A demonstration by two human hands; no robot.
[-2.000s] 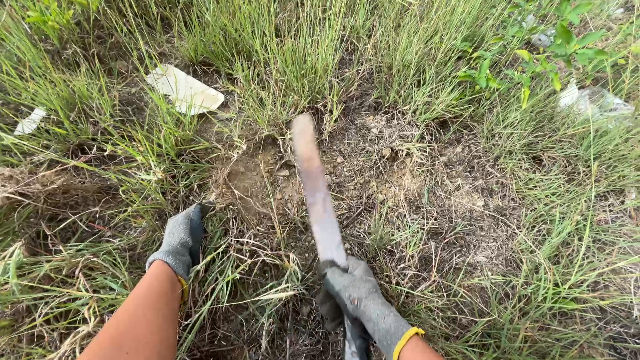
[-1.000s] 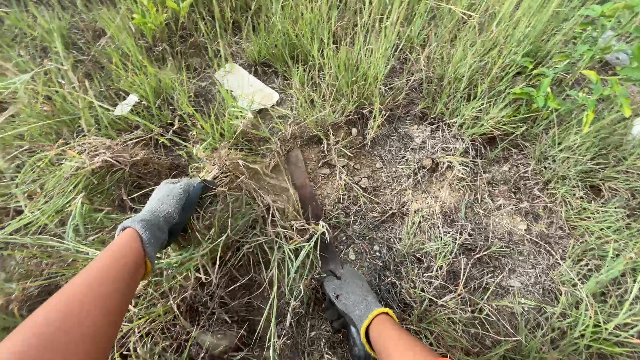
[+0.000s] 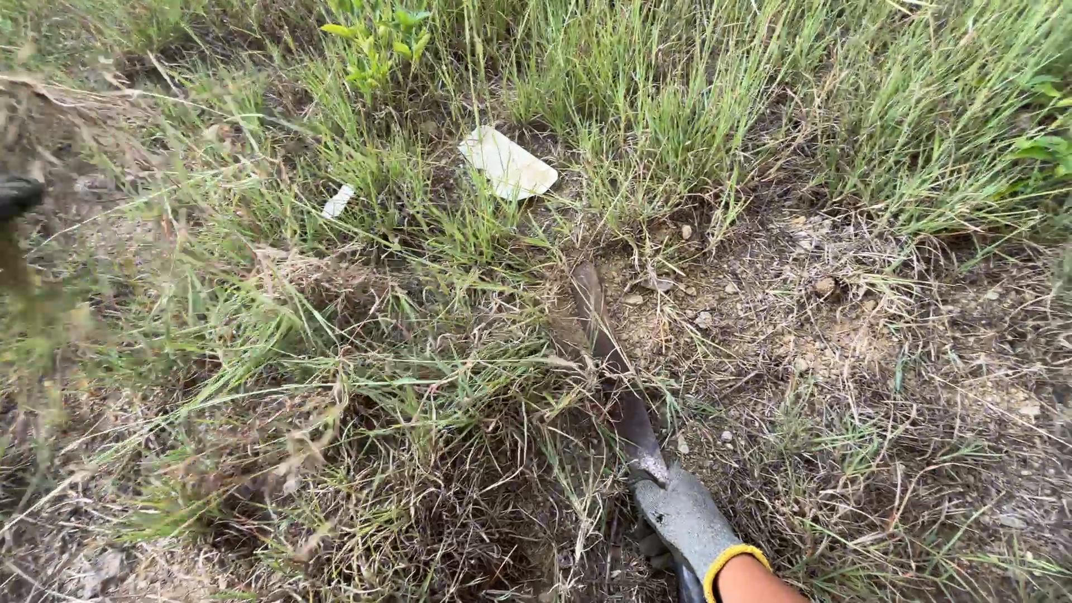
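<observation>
My right hand (image 3: 682, 519), in a grey work glove with a yellow cuff, grips a machete at the lower right of centre. The machete's dark, worn blade (image 3: 632, 419) points up and left, lying low against the soil with grass strands across its middle. At the far left edge only the dark gloved fingertips of my left hand (image 3: 18, 197) show. Blurred dry grass (image 3: 42, 126) hangs around those fingertips; whether they hold it cannot be made out. Between the hands spreads a tangle of green and dry grass (image 3: 419, 402).
A pale flat piece of litter (image 3: 511, 163) lies in the grass beyond the blade, with a smaller white scrap (image 3: 338, 201) to its left. Stony, dry soil (image 3: 804, 335) stretches to the right. Taller green grass (image 3: 653, 92) stands behind, beside a leafy plant (image 3: 377, 42).
My left hand has moved away to the left, almost out of view. The machete, raised and blurred two seconds ago, is now low at the ground. The view has shifted left.
</observation>
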